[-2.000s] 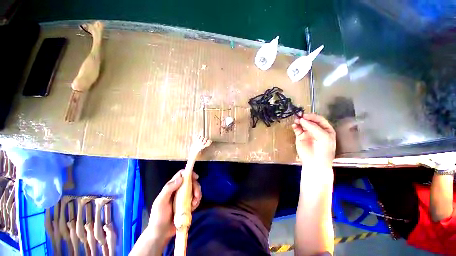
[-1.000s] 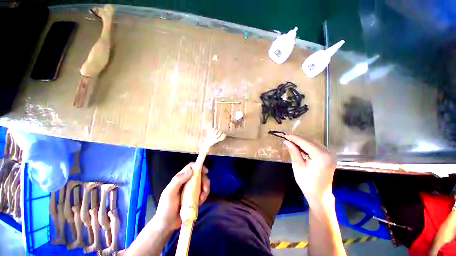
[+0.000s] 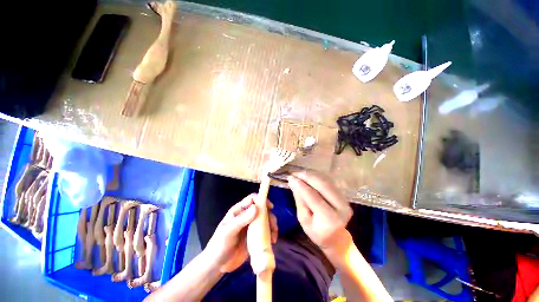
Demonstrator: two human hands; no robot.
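My left hand (image 3: 239, 231) is closed around a tan leg-shaped piece (image 3: 260, 236), held upright in front of me with its splayed end at the bench edge. My right hand (image 3: 321, 207) pinches a thin black fitting (image 3: 279, 175) against the leg just below the splayed end. The cardboard pad (image 3: 289, 135) with a whitish glue dab (image 3: 309, 141) lies just beyond the splayed end. A tangled pile of black fittings (image 3: 356, 138) lies to the right of the pad.
Two white glue bottles (image 3: 372, 62) lie behind the pile, near a clear panel (image 3: 467, 141). Another leg piece (image 3: 155, 56) and a black phone (image 3: 101, 48) lie at left on the cardboard-covered bench (image 3: 218, 88). A blue crate (image 3: 184, 203) holds legs, lower left. Red clothing shows lower right.
My right hand has moved left from beside the black pile, bringing a black fitting to the leg's splayed end. The bench and its items have shifted right in view.
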